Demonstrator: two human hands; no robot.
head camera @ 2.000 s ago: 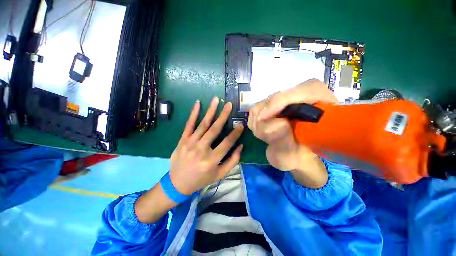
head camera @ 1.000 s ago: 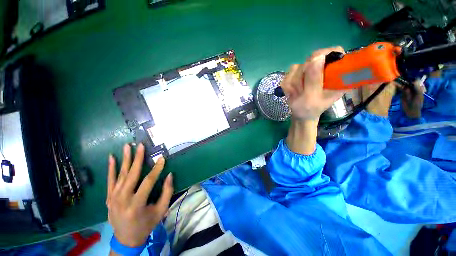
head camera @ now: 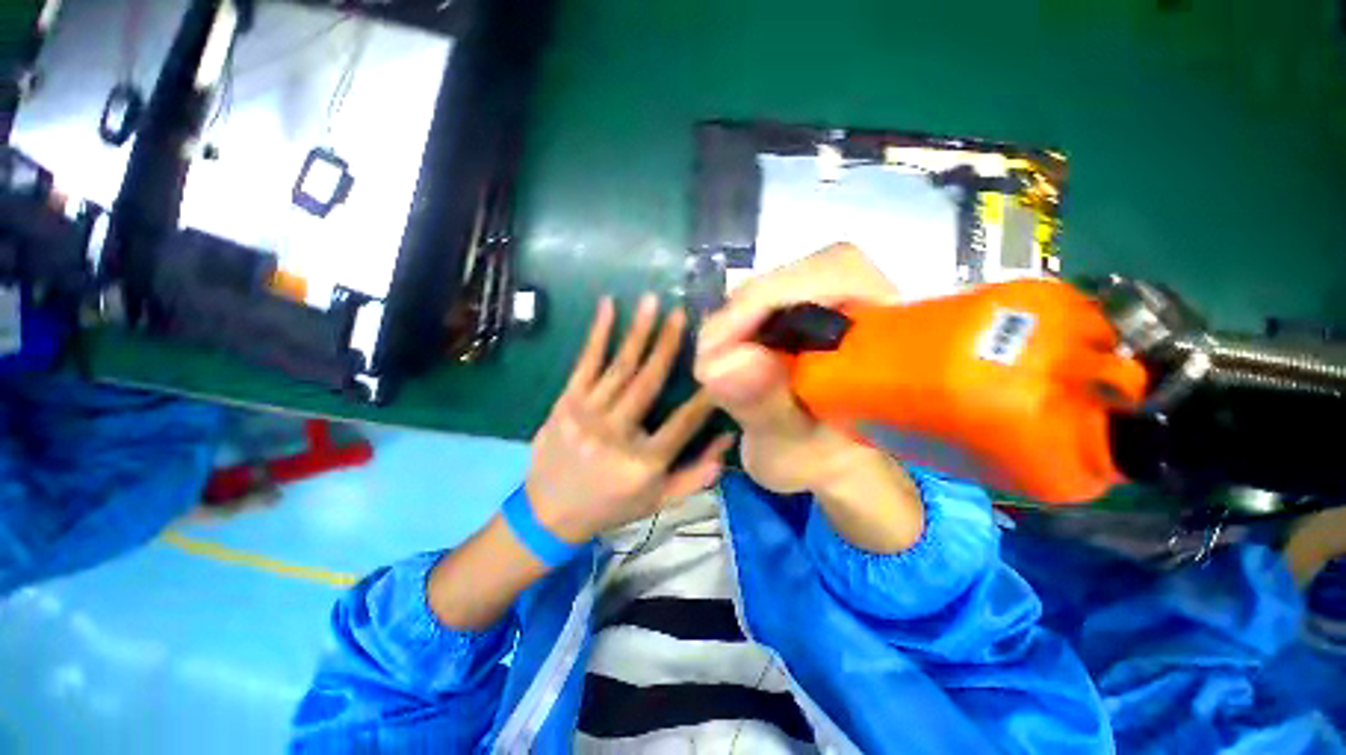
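Note:
A tablet assembly (head camera: 856,199) lies on the green mat in front of me, black-framed with a silver-white middle and gold-orange circuitry at its right end. My right hand (head camera: 797,369) is closed around the orange electric screwdriver (head camera: 960,376), over the tablet's near edge. The screwdriver's tip is hidden by my hand. My left hand (head camera: 613,428) is spread, palm down, with fingers apart at the tablet's near left corner. It wears a blue wrist band (head camera: 537,528) and holds nothing. Whether its fingertips touch the frame is blurred.
Stacked tablet assemblies (head camera: 318,162) with a dangling wired module stand at the left. A small dark part with a pale face (head camera: 524,307) sits beside them. A metal coil (head camera: 1255,359) and black cord run right from the screwdriver. Blue sleeves of other people show at both sides.
The view has swung left. My right hand and screwdriver have moved from beside the round dish back to the tablet's near left corner. The dish is no longer seen.

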